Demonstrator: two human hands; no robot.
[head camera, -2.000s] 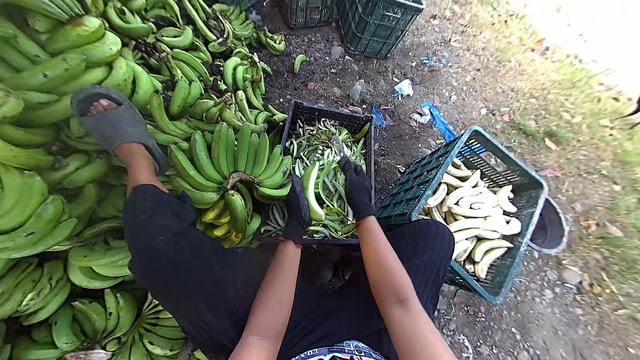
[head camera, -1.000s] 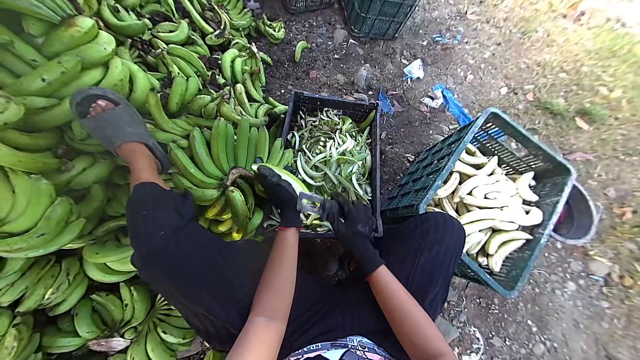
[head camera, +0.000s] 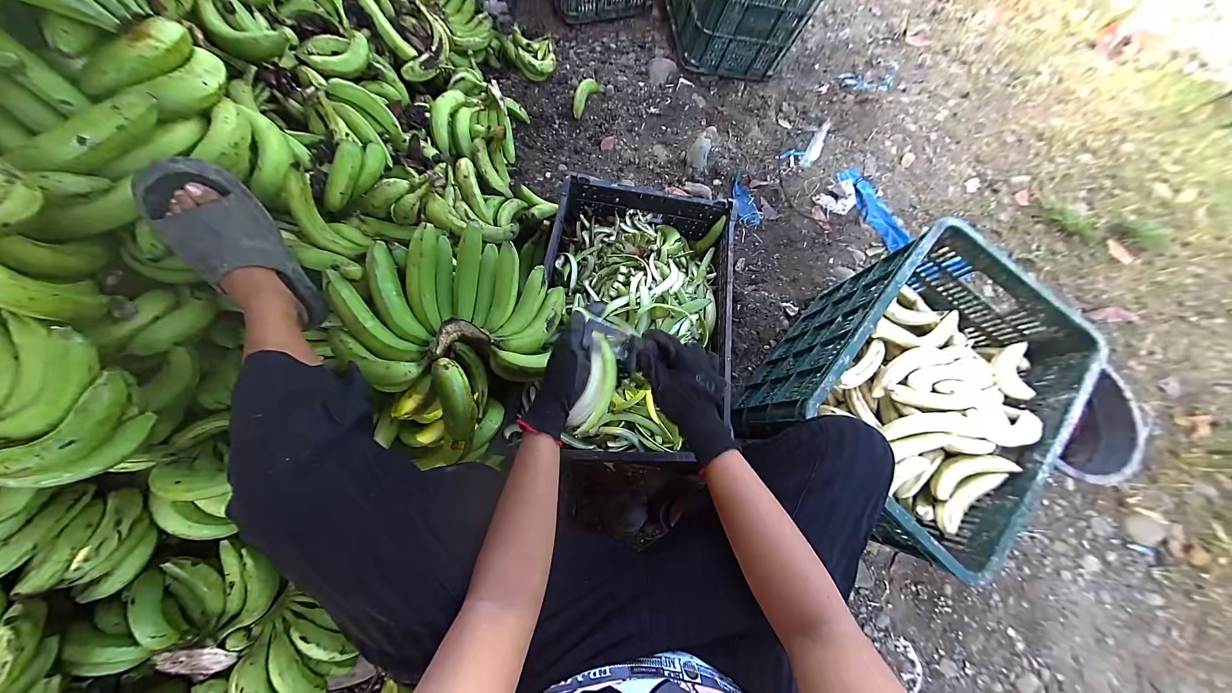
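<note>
My left hand (head camera: 566, 375), in a black glove, is closed around a partly peeled green plantain (head camera: 595, 385) above the near end of a black plastic crate (head camera: 727, 289). My right hand (head camera: 685, 380), also gloved in black, is closed beside the fruit's upper part; a blurred tool seems to be in it, its kind unclear. Strips of green peel (head camera: 645, 279) fill much of the crate. A large bunch of green plantains (head camera: 462, 298) lies against the crate's left side.
A green plastic crate (head camera: 1020, 539) of peeled plantains (head camera: 943, 395) stands tilted at the right, with a dark bucket (head camera: 1107, 428) behind it. Piled green plantains (head camera: 87, 404) cover the left side, under my sandalled foot (head camera: 226, 226). Another green crate (head camera: 736, 38) stands at the top.
Both hands have moved up a little over the peel crate since one second ago. The plantain in my left hand now stands more upright and shows a pale peeled side.
</note>
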